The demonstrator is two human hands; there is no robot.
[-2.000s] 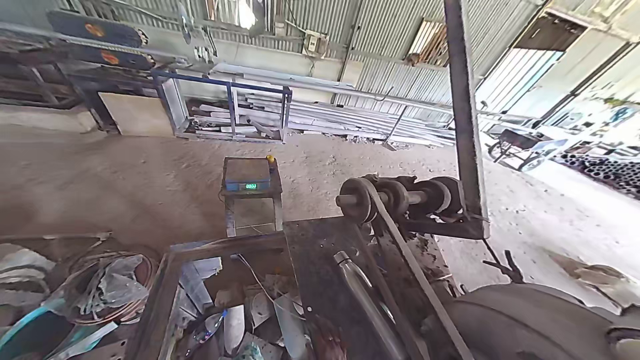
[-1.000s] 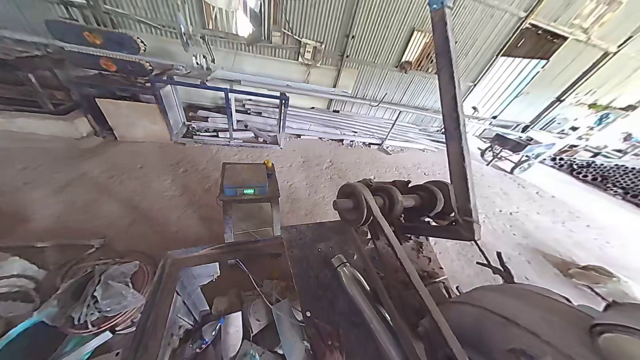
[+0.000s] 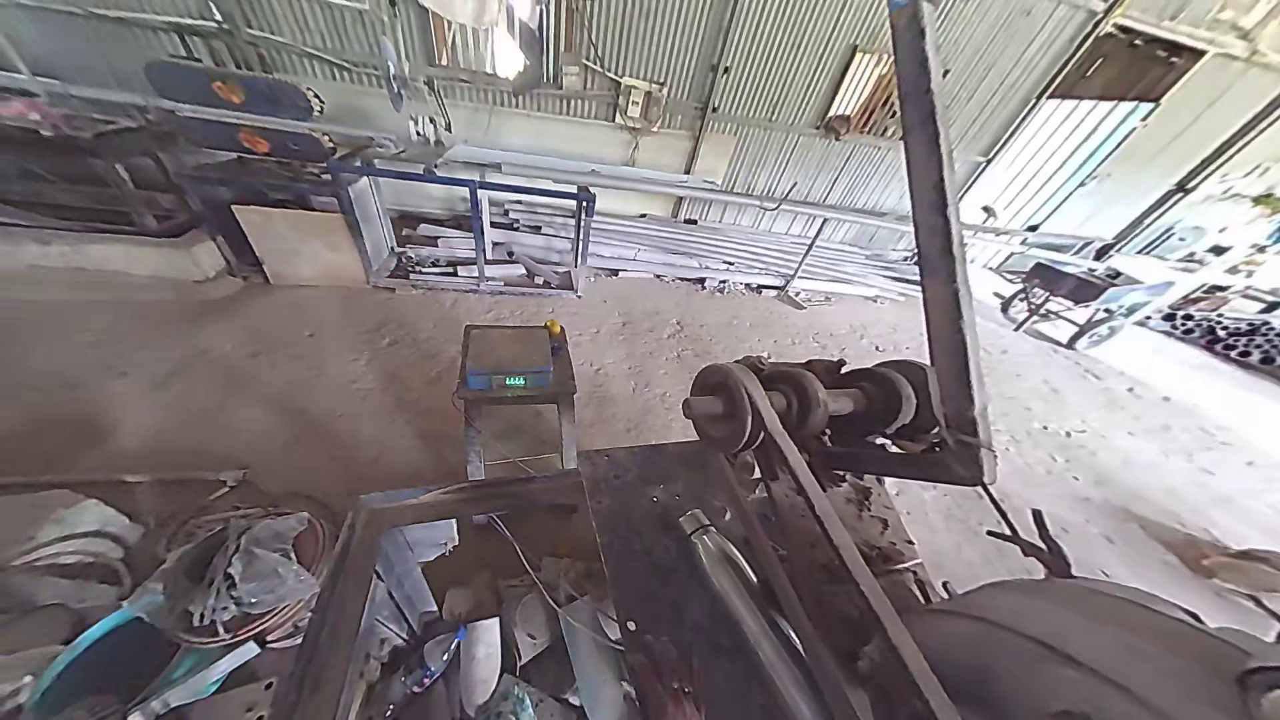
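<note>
Neither of my hands can be made out. A blurred reddish-brown patch lies at the bottom edge, and I cannot tell what it is. A shiny metal cylinder (image 3: 745, 605) lies slanted over a dark metal plate (image 3: 650, 540), its lower end cut off by the frame. Just right of it, a flat drive belt (image 3: 835, 530) runs down from a pulley (image 3: 722, 408) on a shaft with several wheels. A large rounded dark housing (image 3: 1080, 650) fills the lower right. Left of the plate, an open metal frame (image 3: 335, 600) surrounds scrap pieces and a clear plastic bottle (image 3: 435, 660).
A digital scale (image 3: 509, 355) with a lit display rests on a small stand beyond the frame. An upright steel bar (image 3: 935, 220) rises behind the pulleys. Coiled hose and a plastic bag (image 3: 265, 565) lie at lower left. Long metal stock (image 3: 700, 245) lines the corrugated wall; a cart (image 3: 1065, 290) stands right.
</note>
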